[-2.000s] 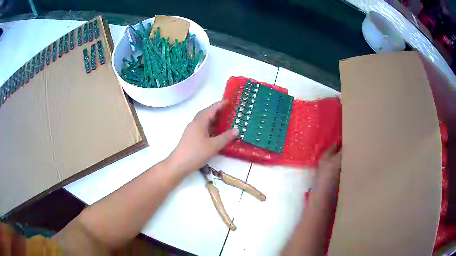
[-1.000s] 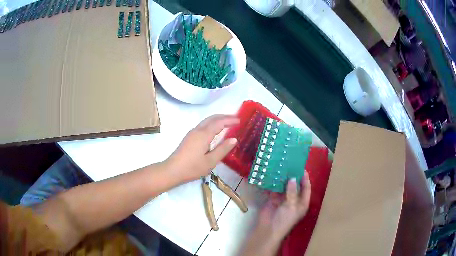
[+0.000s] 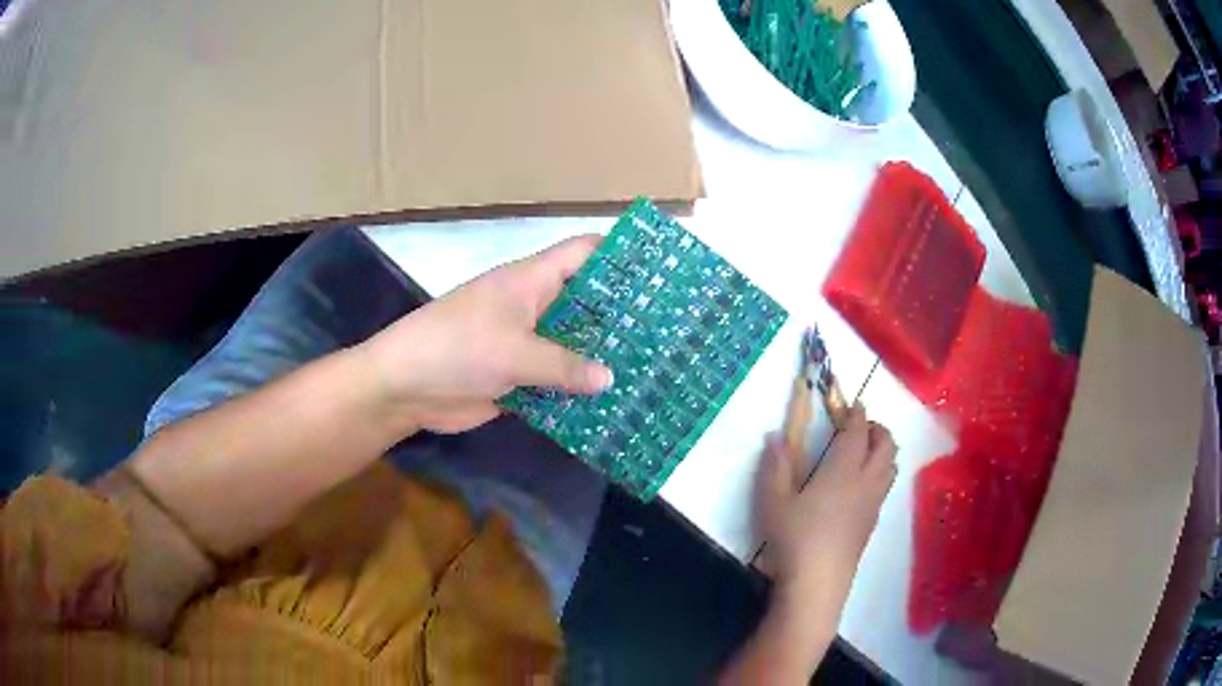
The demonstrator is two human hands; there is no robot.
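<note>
My left hand (image 3: 469, 342) holds a green PCB panel (image 3: 690, 349) by its left side, thumb on top. The panel is tilted, with rows of small components facing up, over my lap and the table edge. My right hand (image 3: 828, 503) is around the tan handles of the cutting pliers (image 3: 819, 362), low at the white tabletop, with the dark jaws pointing away from me. Part of the handles is hidden by my fingers. A red wrapped pack (image 3: 911, 261) lies beyond the pliers.
Loose red bubble wrap (image 3: 998, 389) lies right of the pliers, beside a brown cardboard piece (image 3: 1112, 496). A white bowl (image 3: 764, 121) of green strips is at the top. A large cardboard sheet (image 3: 536, 107) is at upper left. Another white bowl (image 3: 1083, 150) is by the dark belt (image 3: 998, 121).
The panel has left the red pack, and my left hand now holds it further left with its component side showing. My right hand has let go of the panel and taken the pliers' handles.
</note>
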